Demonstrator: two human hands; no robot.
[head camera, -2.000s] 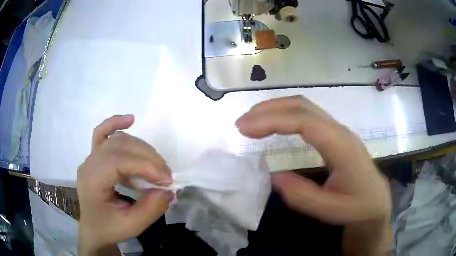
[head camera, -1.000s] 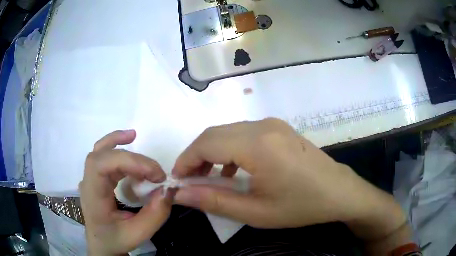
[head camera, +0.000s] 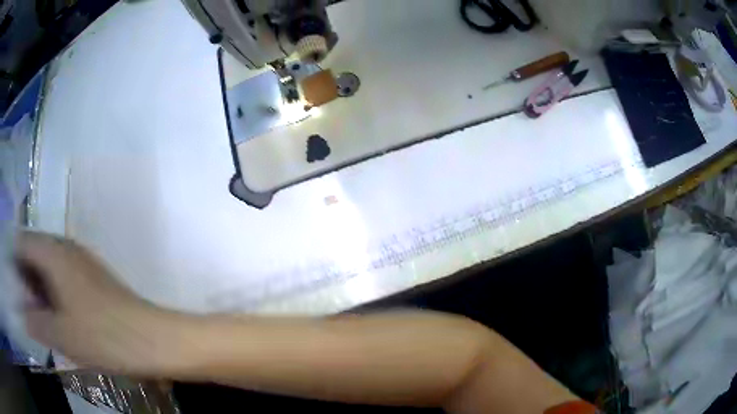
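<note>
My right hand (head camera: 52, 295) is at the far left, blurred and partly cut off by the picture's edge. Its fingers are curled on a blurred white cloth piece (head camera: 10, 279), most of which is out of the picture. My right forearm crosses the lower picture. My left hand is not in view. The lockstitch machine's presser foot (head camera: 286, 83) stands above the shiny needle plate (head camera: 254, 105), beside an orange-brown block (head camera: 318, 87). No cloth is under the foot.
Pink-handled snips (head camera: 551, 90) and a wooden-handled awl (head camera: 540, 66) lie right of the machine's needle. Black scissors (head camera: 497, 14) are behind them. A dark cloth patch (head camera: 656, 105) is at right. White bundled cloth (head camera: 679, 299) hangs beside the table.
My right hand has moved from the centre to the far left edge. My left hand has left the picture. The white piece is gone from the centre. The view has shifted, showing more of the machine head.
</note>
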